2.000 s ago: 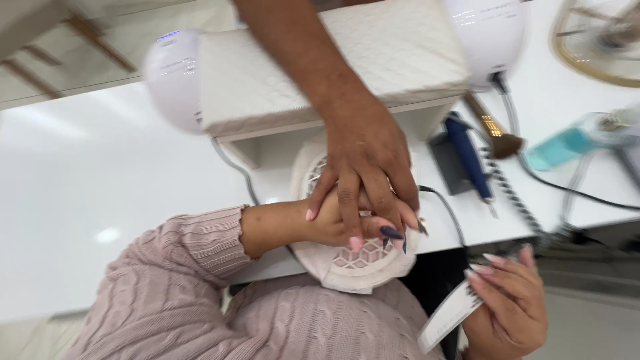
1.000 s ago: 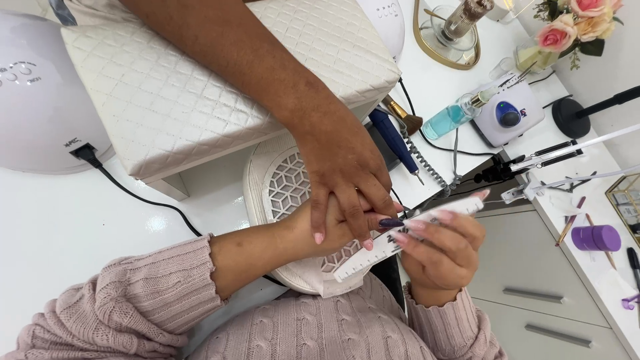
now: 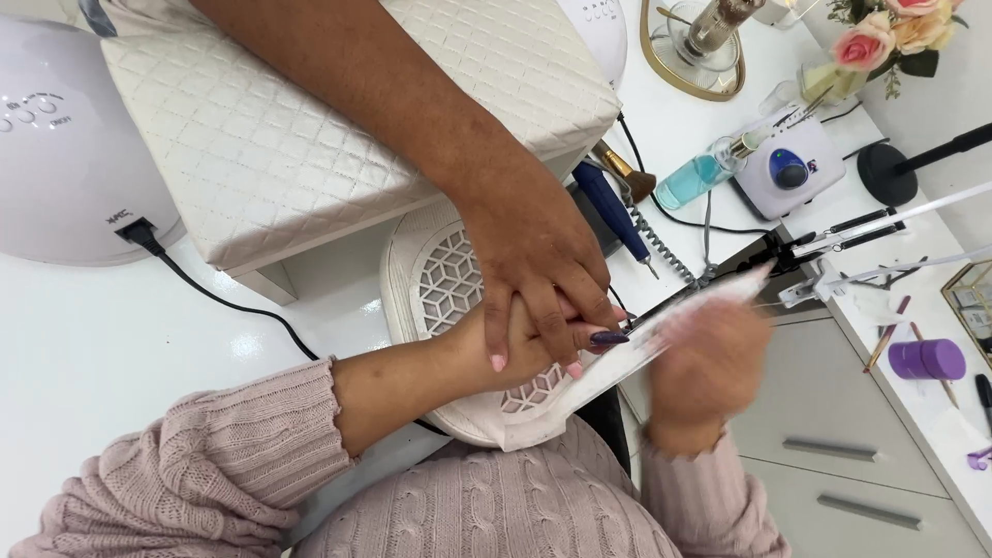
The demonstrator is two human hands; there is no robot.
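Note:
My left hand lies over the white dust collector with its hexagon-patterned grille, partly under a client's hand that reaches in from the top. My fingers seem to hold that person's fingers, though most of the grip is hidden. One long dark nail sticks out beside the client's fingers. My right hand, blurred by motion, grips a white nail file, whose edge is at or near the fingertips by the dark nail. Whether file and nail touch cannot be told.
A quilted white armrest stands behind the dust collector. Nail lamps flank it. At right are a blue nail drill handpiece with coiled cord, a brush, a bottle of blue liquid, the drill's control unit and a purple jar.
My right hand, away from the other hands two seconds ago, has brought the file up to the fingertips and is now blurred. The client's hand still rests over my left. The view has shifted.

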